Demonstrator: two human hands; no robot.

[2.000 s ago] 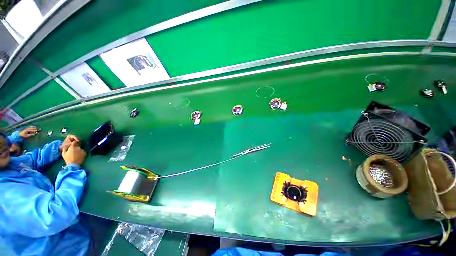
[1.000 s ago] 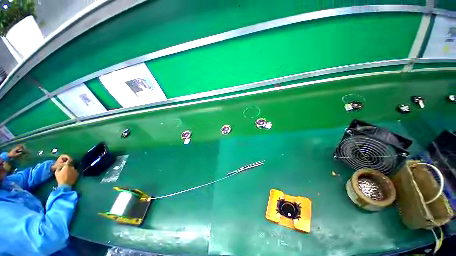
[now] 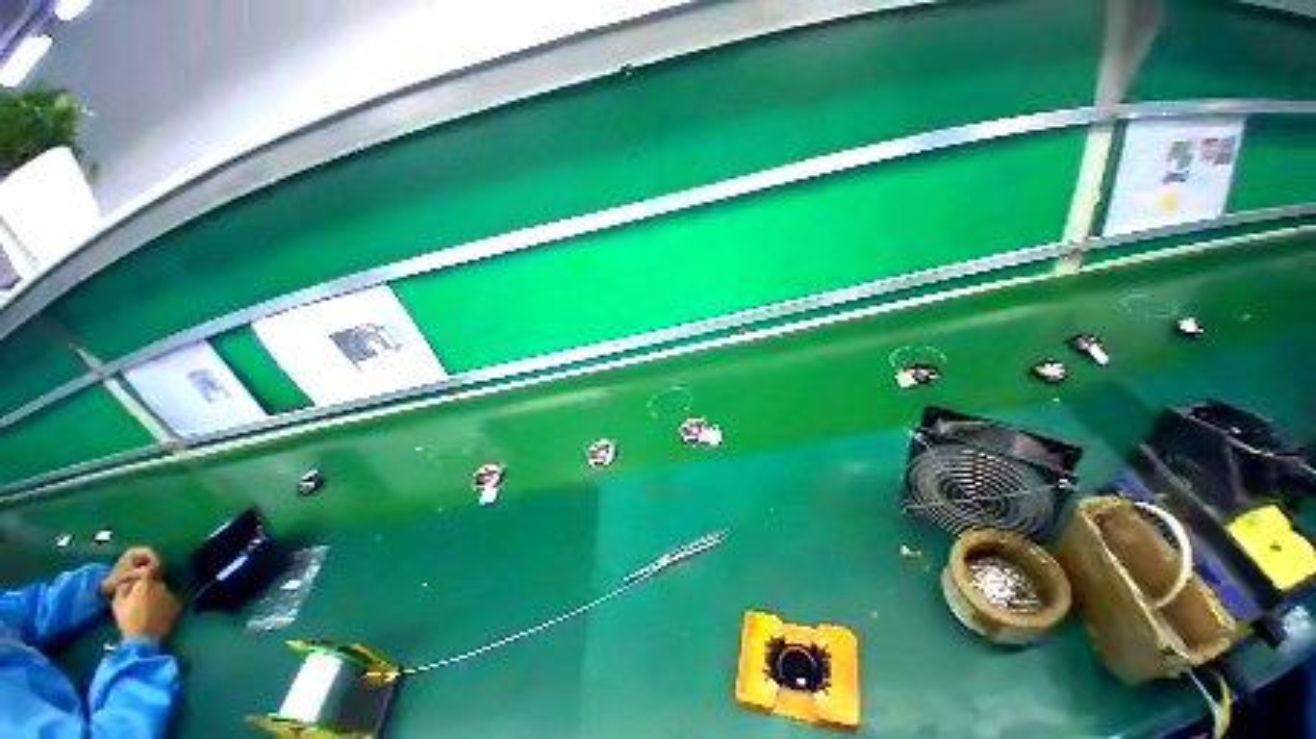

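Neither of my hands is in the picture. Nearest in front of me, an orange fixture (image 3: 756, 676) lies flat on the green mat with a black round part (image 3: 798, 666) in its centre. To its left stands a solder reel (image 3: 315, 687) in a yellow-edged frame, partly cut by the bottom edge. Solder wire (image 3: 512, 637) runs from the reel across the mat. Dark-and-silver tweezers (image 3: 676, 556) lie along its free end, not touching the fixture.
A black fan (image 3: 970, 484), a tan pot (image 3: 1003, 589) of metal wool, a brown box (image 3: 1140, 599) and a yellow sponge (image 3: 1276, 544) stand at right. Small round assemblies (image 3: 601, 453) line the far strip. A black bin (image 3: 231, 562) and another person's hands (image 3: 140, 592) are at left.
The view has tilted up and turned right, so the bench things sit lower and further left. The yellow sponge and dark equipment have come into view. The bench things keep their places relative to each other.
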